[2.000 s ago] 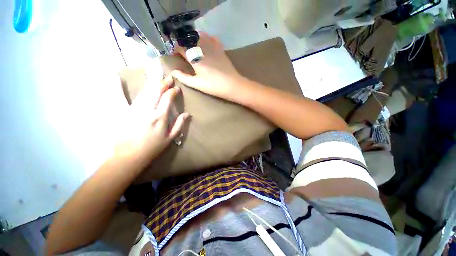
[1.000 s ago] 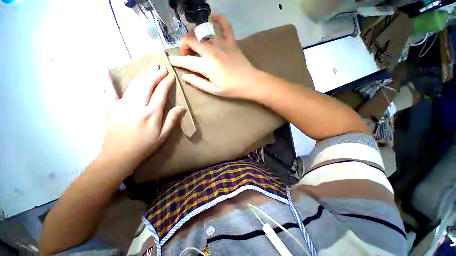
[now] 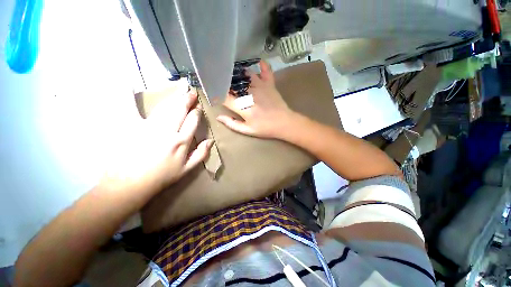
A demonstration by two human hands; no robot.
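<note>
A khaki-brown garment panel (image 3: 263, 160) lies on the white table under the sewing machine head (image 3: 210, 39). A narrow tan strip (image 3: 213, 164) with a pointed end lies on the panel and runs up to the needle area. My left hand (image 3: 162, 140) lies on the panel left of the strip, fingers near the needle, partly washed out by glare. My right hand (image 3: 258, 109) lies flat on the panel right of the strip, fingers spread, partly behind a black fitting with a white knob (image 3: 245, 102). The needle itself is hidden by the head.
A bright blue translucent piece (image 3: 23, 36) is at the upper left. A ribbed cream knob (image 3: 295, 46) sits on the machine head. Brown and white pieces hang at the right beyond the table edge. A checked apron (image 3: 224, 241) is below the panel.
The view has shifted so that more of the machine head shows. The strip's pointed end, covered at first, now lies exposed. My right hand has moved from beside the left fingers to the strip's right.
</note>
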